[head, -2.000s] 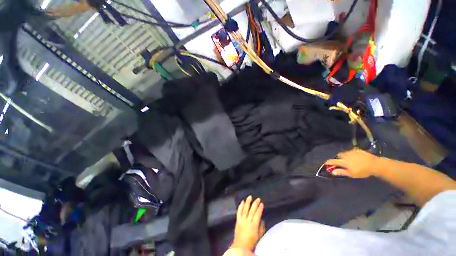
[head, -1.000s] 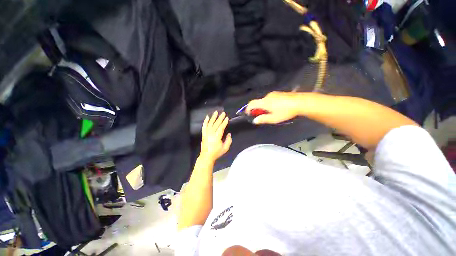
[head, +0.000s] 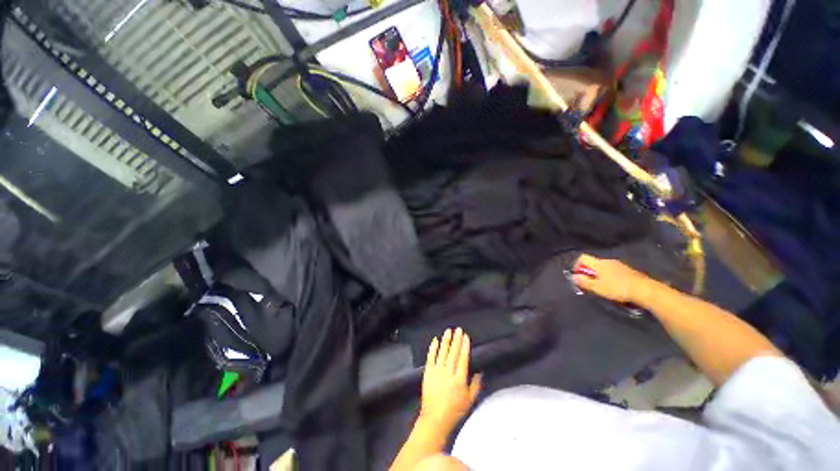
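Black cloth (head: 479, 336) lies over the right part of the long grey padded bar (head: 230, 416). My left hand (head: 449, 375) lies flat on this cloth near the bar, fingers spread, holding nothing. My right hand (head: 606, 279) is farther right, closed on the handle of the steam iron (head: 582, 272). Only a bit of the iron's red handle and its edge show; my hand hides the rest. The tan steam hose (head: 608, 152) comes down from above to the right of the iron.
A heap of black garments (head: 516, 198) lies behind the bar. A striped black piece (head: 226, 322) and a green tag (head: 227, 382) are at the left. A lit phone (head: 396, 64) stands by wall cables. Red straps (head: 656, 101) hang at upper right. A brown board (head: 741, 244) is at the right.
Since one second ago, my right hand has moved the iron away from my left hand, to the right. The view has tilted up. My left hand remains on the cloth by the bar.
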